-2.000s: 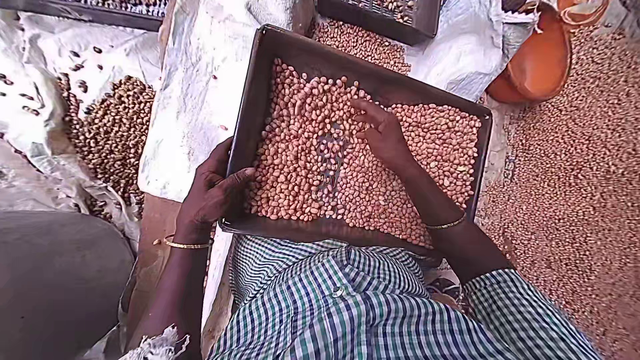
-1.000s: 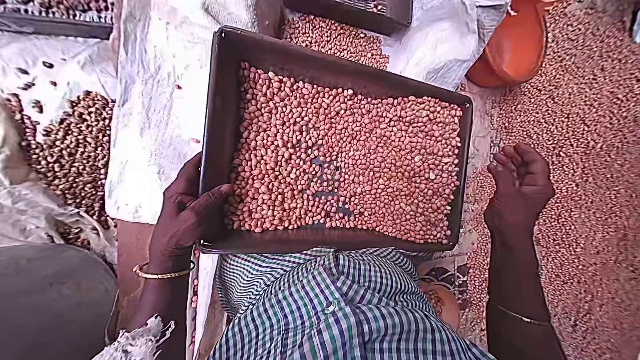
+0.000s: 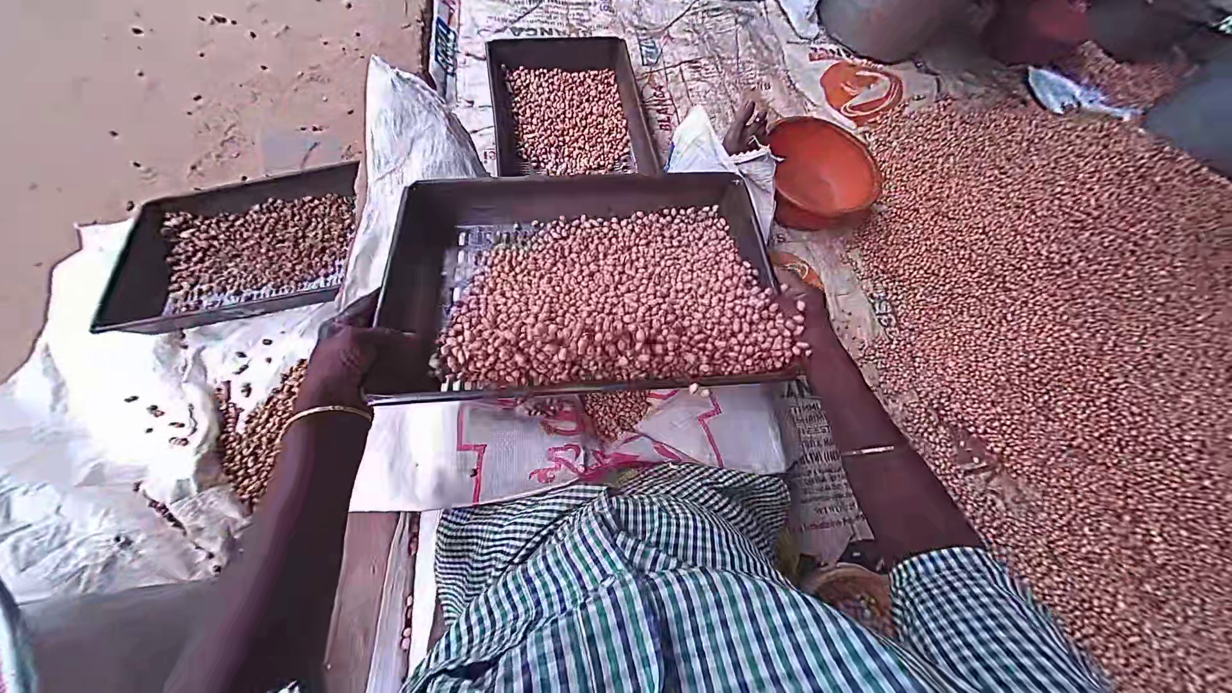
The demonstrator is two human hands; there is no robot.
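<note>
A dark rectangular sieve tray [image 3: 568, 197] is held up in front of me, tilted a little, with many pinkish shelled nuts or beans [image 3: 616, 298] heaped toward its near and right sides. Its slotted bottom shows at the left. My left hand [image 3: 361, 351] grips the left wall near the front corner. At the right wall, my right hand [image 3: 804, 308] holds the other end, its fingers partly hidden by the tray and nuts. A few nuts are at the front rim. Below the tray, a small pile of nuts [image 3: 616, 412] lies on a white printed sack [image 3: 510, 452].
Another tray of nuts [image 3: 496, 106] stands beyond, and a tray of darker pieces [image 3: 140, 260] is at the left. An orange bowl [image 3: 823, 173] sits at the back right, a person's hand [image 3: 746, 130] beside it. A wide spread of nuts [image 3: 1059, 337] covers the right side.
My right hand was over the nuts, then off to the right of the tray; now it holds the right wall. The nuts have shifted, baring the tray's left part. The view has tilted up.
</note>
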